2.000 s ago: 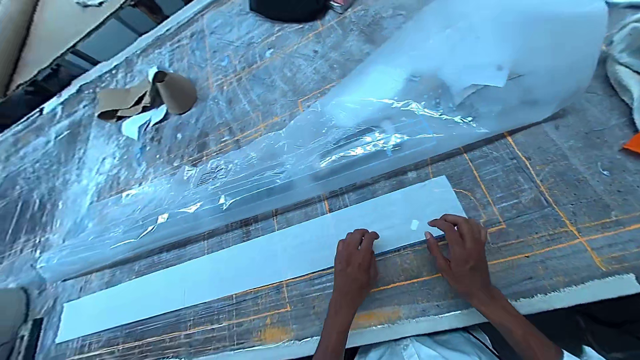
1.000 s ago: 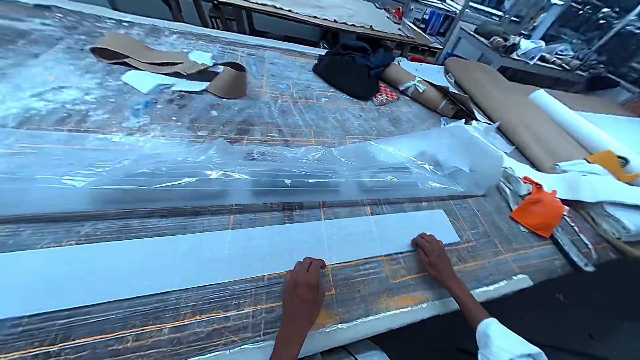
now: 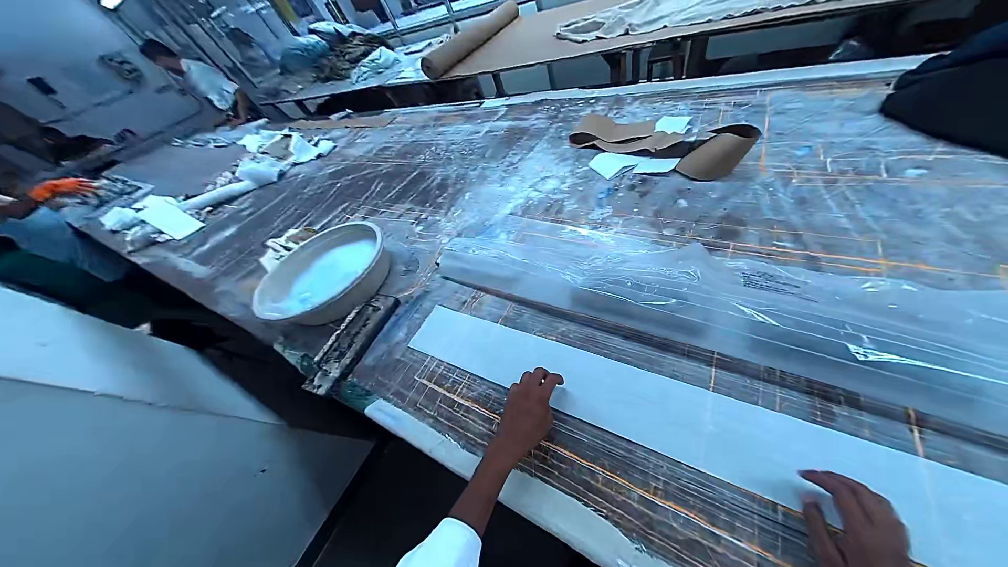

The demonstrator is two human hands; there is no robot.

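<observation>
A long white strip (image 3: 630, 398), paper or fabric, lies flat along the near side of the scratched work table (image 3: 472, 169). My left hand (image 3: 531, 409) rests at the strip's near edge, toward its left end, with the fingertips on it. Over the same edge farther right is my right hand (image 3: 854, 516), slightly blurred, its thumb and fingers apart. Neither hand plainly grips the strip. Beyond the strip runs clear plastic sheeting (image 3: 661, 276), bunched lengthwise.
An oval basin (image 3: 378, 264) with whitish liquid stands left of the strip, beside a dark, stained bar (image 3: 354, 342). Curled brown pieces (image 3: 720, 153) lie farther back. A dark bundle (image 3: 953, 102) is at upper right. People (image 3: 209, 83) stand around the table's far left.
The view has swung far to the left, bringing in the basin and the strip's left end. My left hand is now near that end; earlier it was toward the right end.
</observation>
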